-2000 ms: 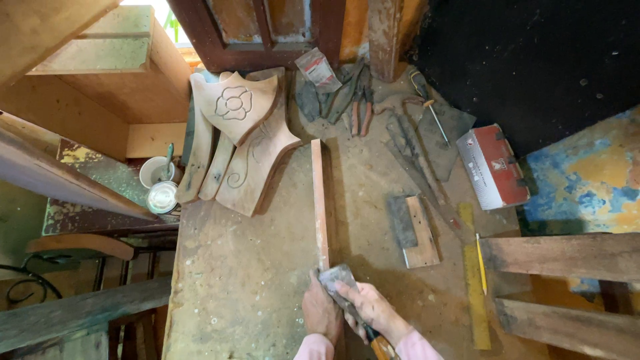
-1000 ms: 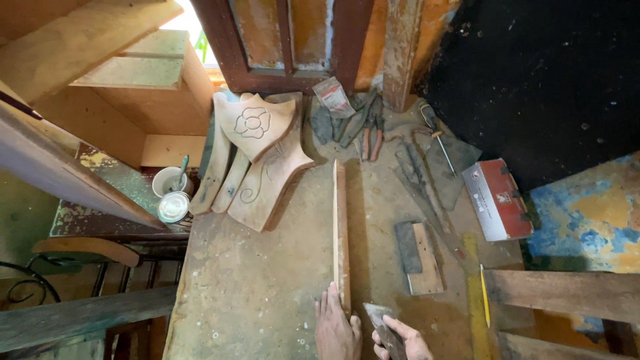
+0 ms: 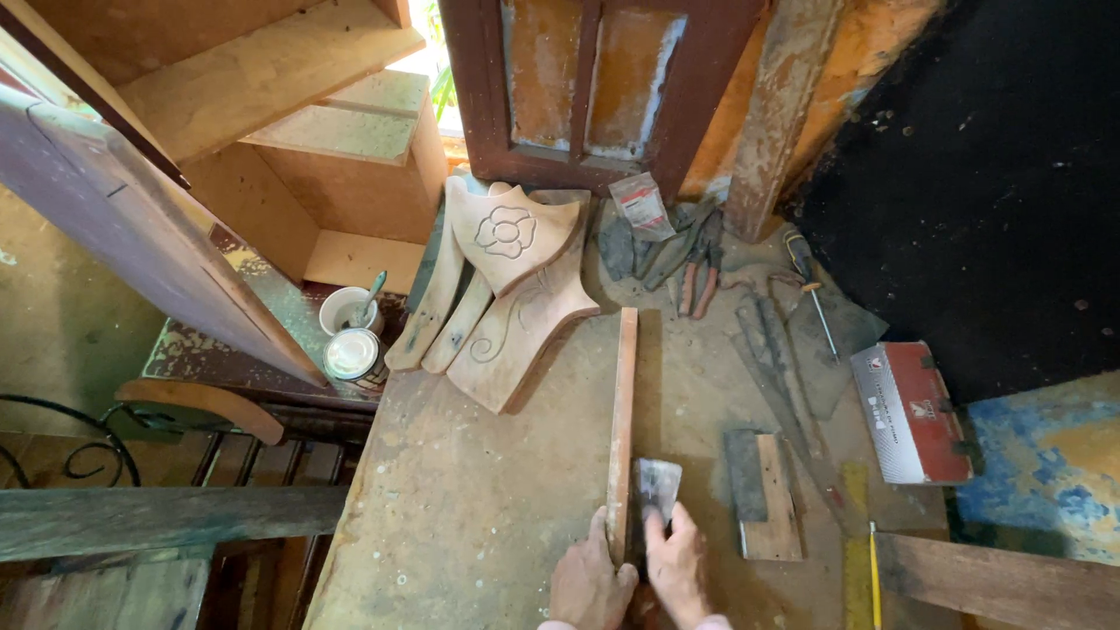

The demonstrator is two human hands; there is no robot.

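Observation:
A narrow wooden strip (image 3: 623,411) stands on its edge on the worn workbench (image 3: 437,490), its length running away from me. Around its near end my left hand (image 3: 591,573) is closed, with the thumb on the right side. Just right of the strip, my right hand (image 3: 678,560) grips a putty knife (image 3: 658,486), whose broad, smeared metal blade points forward. Its handle is mostly hidden by the fingers. Farther right lies a wood block (image 3: 779,499) with a dark grey piece, possibly sandpaper, against its left side.
Carved wooden panels (image 3: 525,324) lie at the back left. Behind the strip are pliers (image 3: 700,280), with a screwdriver (image 3: 818,306) farther right. A red and white box (image 3: 914,411), yellow ruler (image 3: 856,560) and yellow pencil (image 3: 875,577) lie right. A paint can (image 3: 353,354) stands left.
The view has shifted. The putty knife was over the strip's near end two seconds ago; now it is at the strip's right side. My left hand has stayed on the strip.

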